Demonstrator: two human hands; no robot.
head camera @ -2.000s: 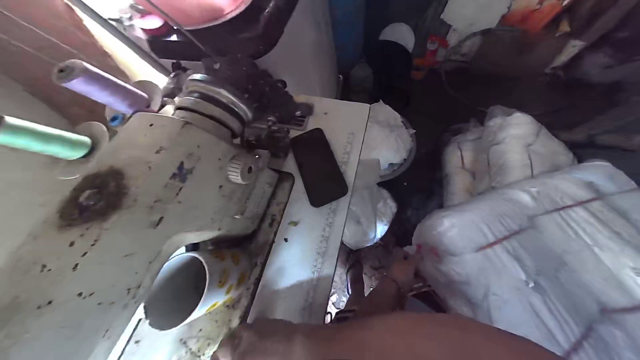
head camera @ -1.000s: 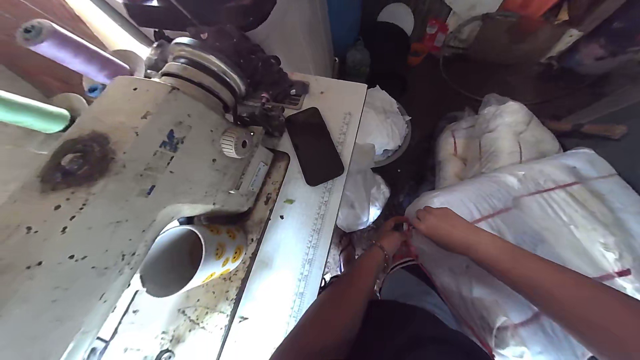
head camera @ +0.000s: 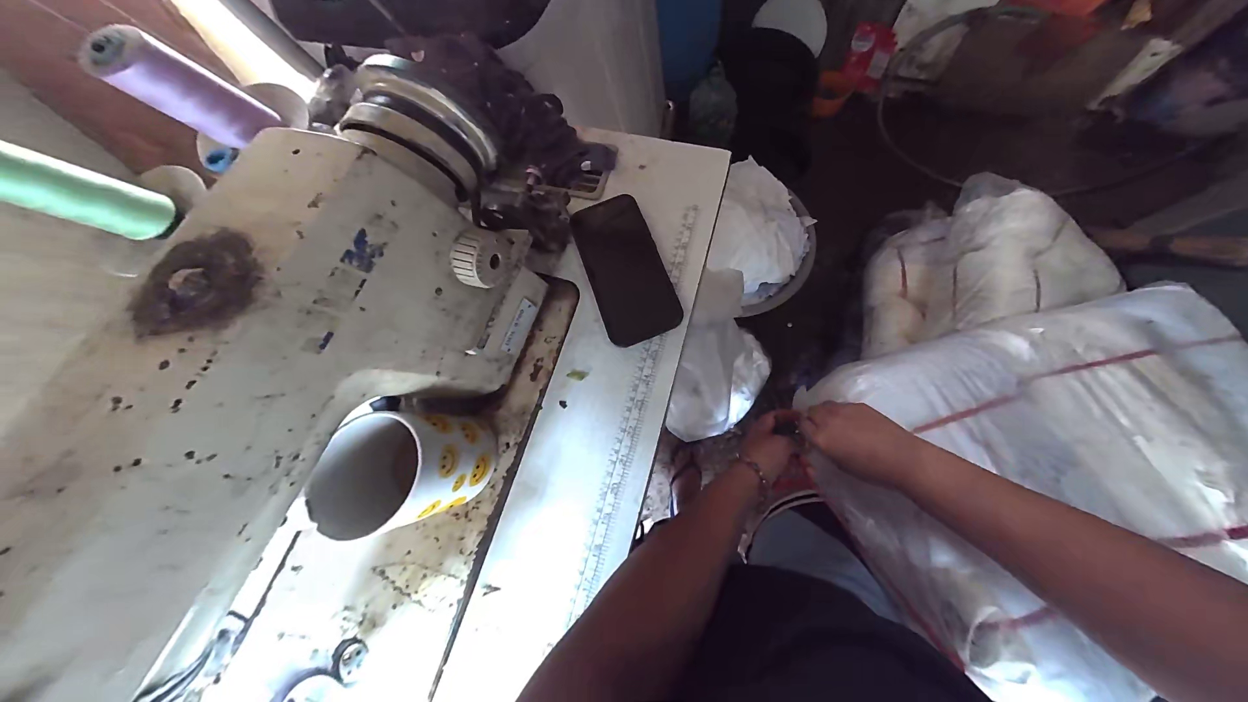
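At the near left corner of a large white plastic-wrapped bundle with red stripes, my left hand and my right hand meet. The right hand's fingers are closed on the bundle's corner. Beside it, the left hand has its fingers curled near some red material; whether it grips anything is too small to tell. A bracelet circles the left wrist. Left of the hands, a white plastic bag hangs or lies by the table edge.
An industrial sewing machine fills the left, with purple and green thread cones. A smiley-patterned cup lies under its arm. A black smartphone rests on the white tabletop. Behind the bag is a basin of white cloth.
Two seconds ago one arm stretched across the bottom of the view; both hands have since come together at the bundle's corner. They have stayed there over the last second.
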